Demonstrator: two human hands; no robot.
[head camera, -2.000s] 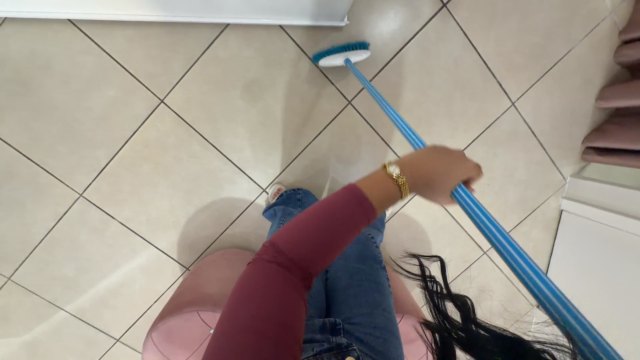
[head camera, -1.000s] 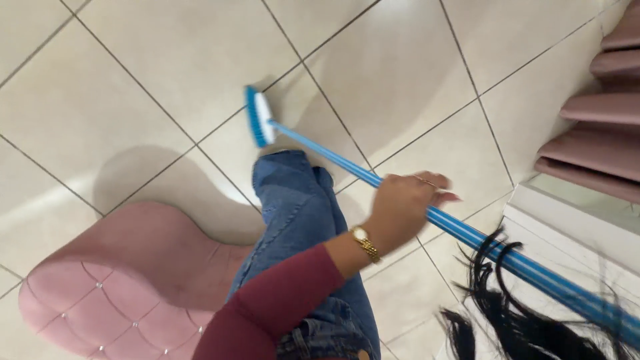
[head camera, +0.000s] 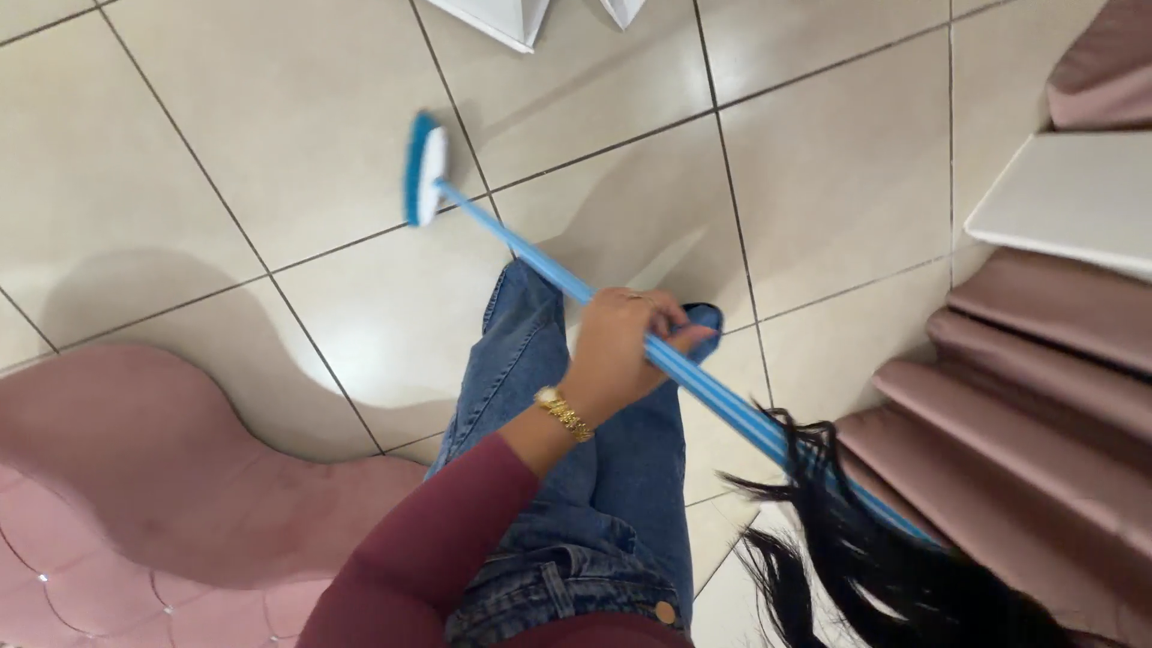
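Observation:
My left hand (head camera: 630, 346), with a gold bracelet watch at the wrist, is closed around the blue striped pole (head camera: 720, 400) of a broom. The pole slants from the lower right up to the broom head (head camera: 427, 169), which has a white block and blue-green bristles and lies over the tiled floor (head camera: 342, 108), left of the upper middle. The pole's far end passes behind long black hair at the lower right. My right hand is not in view.
A pink tufted seat (head camera: 162, 450) stands at the lower left. Mauve draped fabric (head camera: 1035, 396) and a white panel (head camera: 1071, 198) are at the right. White objects (head camera: 504, 18) reach in at the top. My jeans-clad legs (head camera: 531, 360) are under the pole.
The broom head has swung from ahead of me towards the left, with my left hand staying on the pole. The view has shifted, and more of the mauve fabric shows.

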